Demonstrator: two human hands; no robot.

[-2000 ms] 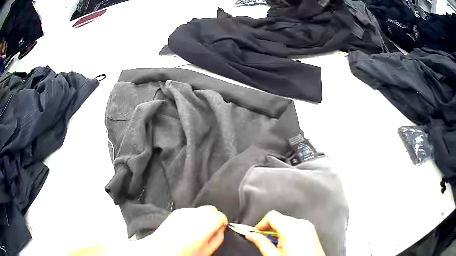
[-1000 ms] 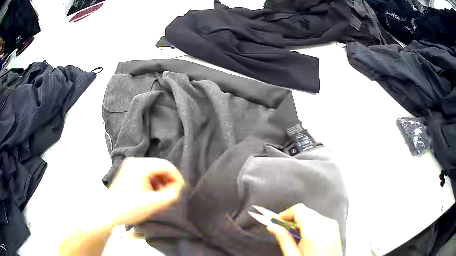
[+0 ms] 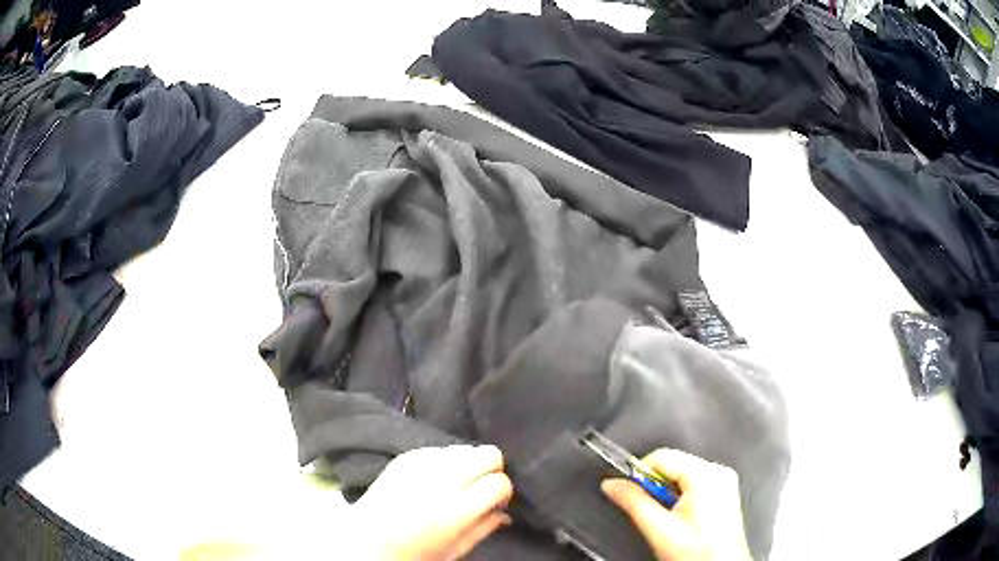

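A charcoal-grey garment (image 3: 471,252) lies spread and rumpled in front of me, with a lighter fuzzy part at its lower right. A black label with pale print (image 3: 707,318) shows near its right edge. My left hand (image 3: 444,502) is closed on the garment's fabric at the lower middle. My right hand (image 3: 685,502) holds thread snips (image 3: 630,466) with a blue handle, blades pointing up and left over the garment. The blades do not visibly touch a thread. The lower parts of both hands are overexposed.
A heap of grey-navy garments (image 3: 99,208) with a small black loop lies at left. Dark garments (image 3: 613,99) lie at the far side, more (image 3: 931,219) at right. A small clear bag with dark contents (image 3: 926,353) is by the right heap on the white table (image 3: 164,438).
My left hand lifted off to the left, then came back down onto the fabric at the lower middle. The snips moved slightly right and up. The view has shifted a little.
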